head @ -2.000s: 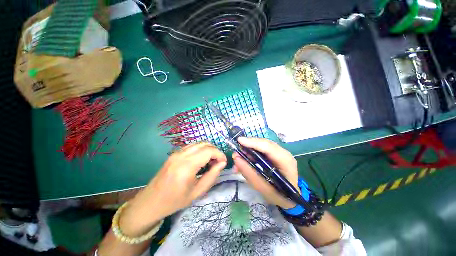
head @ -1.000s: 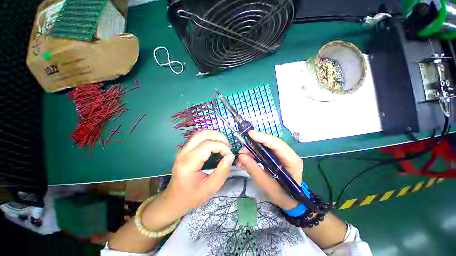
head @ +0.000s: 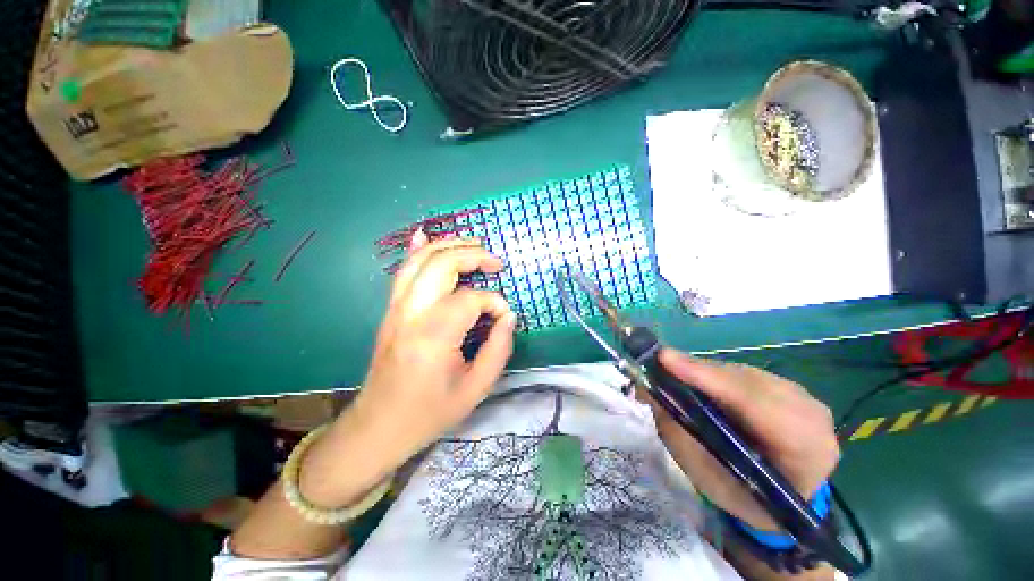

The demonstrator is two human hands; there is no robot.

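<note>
The green-blue PCB panel point(head: 567, 233) lies flat on the green mat in front of me, with red lead wires point(head: 425, 232) fringing its left side. My left hand point(head: 437, 329) is over the panel's lower left part, fingers curled; whether it holds a wire cannot be told. My right hand point(head: 748, 437) grips the black soldering iron point(head: 714, 426) like a pen, right of and below the panel. The iron's metal tip and a thin metal guide beside it point up-left over the panel's lower right part. A loose pile of red wires point(head: 191, 233) lies at the left.
Behind the panel is a black fan with a spiral grille point(head: 556, 51). A round pot of crumbs point(head: 819, 131) stands on white paper point(head: 680, 170) at right, beside a black stand base point(head: 930, 170). Torn cardboard point(head: 170, 97) and a white cord loop point(head: 370, 100) are at upper left.
My right hand and the iron have moved right and down, away from my left hand. The iron tip has left the wired side of the panel. My left hand has moved slightly left over the panel.
</note>
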